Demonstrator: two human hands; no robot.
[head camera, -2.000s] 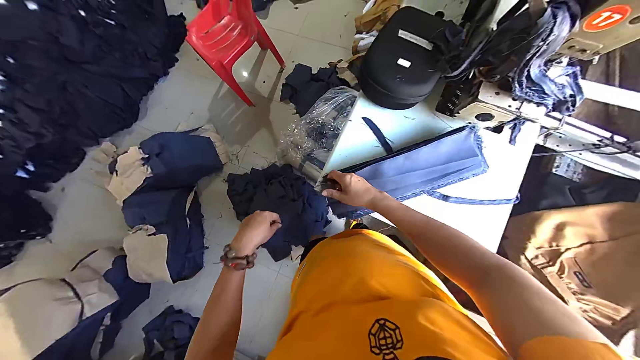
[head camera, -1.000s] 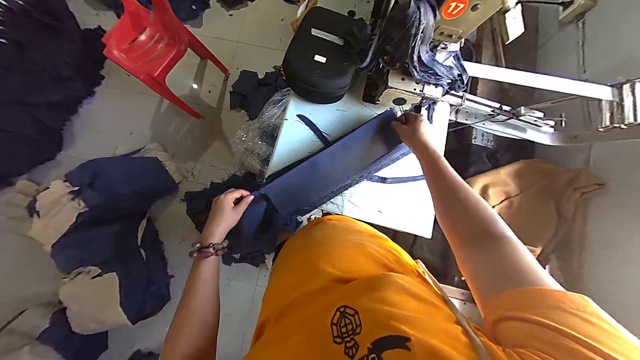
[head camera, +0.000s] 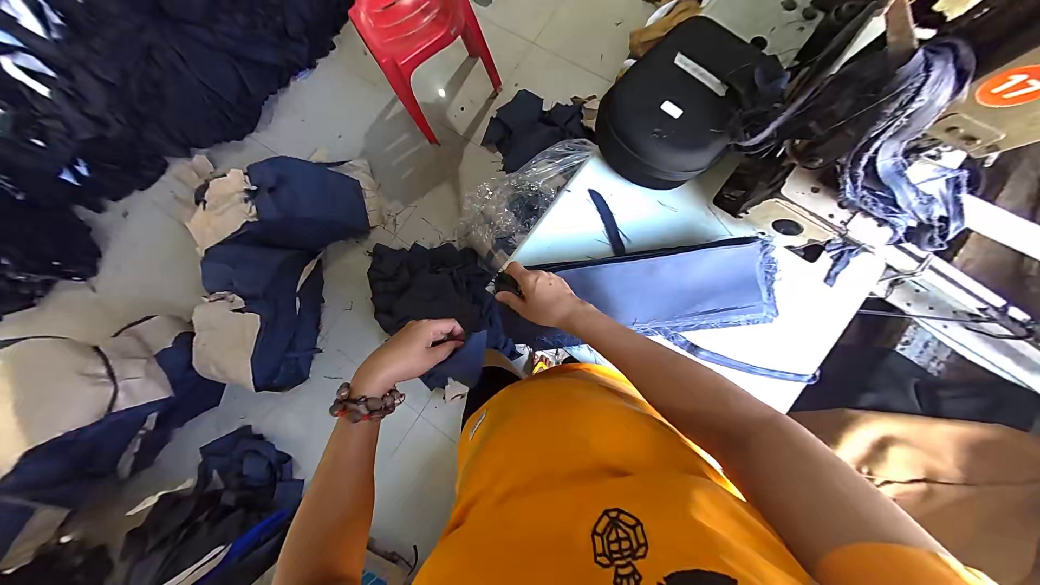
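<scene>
Long dark blue fabric panels (head camera: 674, 284) lie in a layered stack on the white table (head camera: 812, 325), their left end hanging over its edge. My right hand (head camera: 540, 296) pinches dark cloth at that table edge. Lower and to the left, my left hand (head camera: 418, 349) grips a corner of navy fabric between thumb and fingers. A heap of dark cloth (head camera: 422, 284) lies just beyond my left hand, below the table. On the tabletop rest a short dark fabric strip (head camera: 607, 221) and a narrow denim strip (head camera: 735, 363).
A black case (head camera: 666, 106) and an industrial sewing machine (head camera: 902, 236) draped with denim stand at the table's right. Clear plastic wrap (head camera: 528, 195) hangs at the left edge. A red plastic chair (head camera: 422, 41), bundled navy pieces (head camera: 280, 268) and a large dark cloth pile (head camera: 162, 73) occupy the floor.
My right hand has moved from the panel's far end beside the machine back to the table's left edge. One second ago the panel was stretched between both hands; now it lies on the table.
</scene>
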